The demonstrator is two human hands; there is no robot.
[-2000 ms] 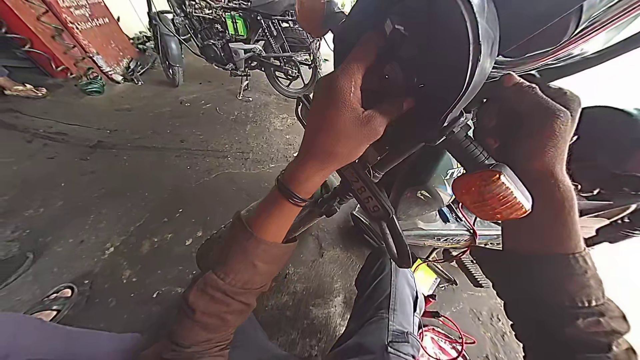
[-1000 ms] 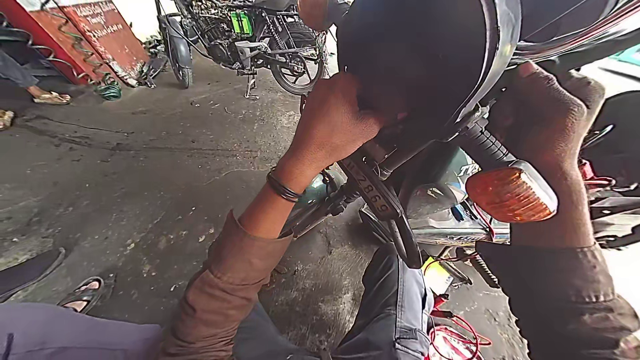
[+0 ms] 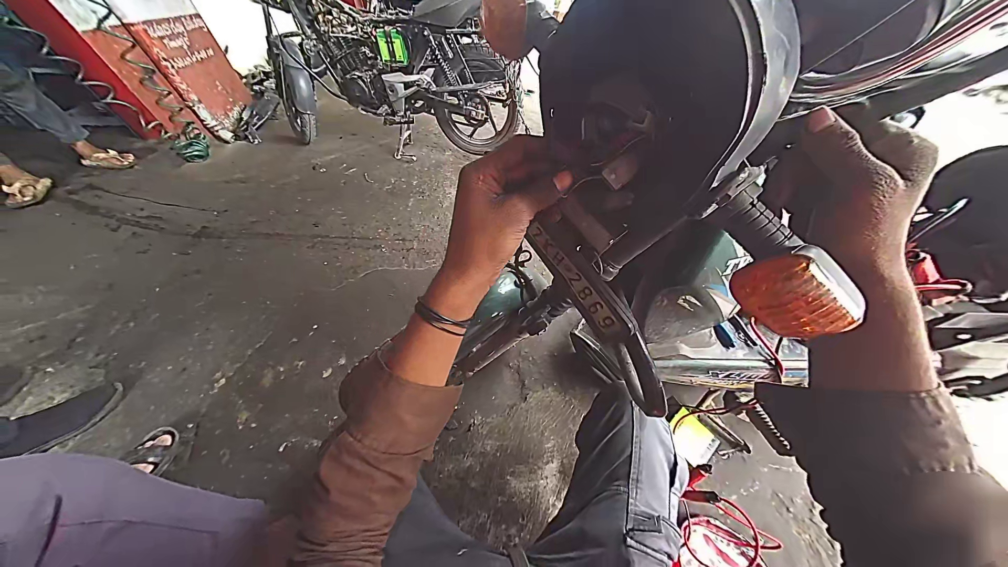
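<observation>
A motorcycle's black headlight housing hangs at the top centre, tilted, with wires and a small connector showing in its opening. My left hand is at that opening, thumb and fingers bent close together near a thin wire; whether they pinch it is unclear. My right hand is behind the rim on the right, with its fingertips hidden. An orange turn signal on a ribbed black stalk sits beside my right wrist. Below my left hand, a number plate slants downward.
Another motorcycle stands at the back. Red wires and a yellow object lie at lower right. A person's sandalled feet are at left; another person's leg is at lower left. A red board leans behind.
My left hand has drawn back from deep inside the housing to its edge, and the wires and connector now show. My right hand stays behind the rim.
</observation>
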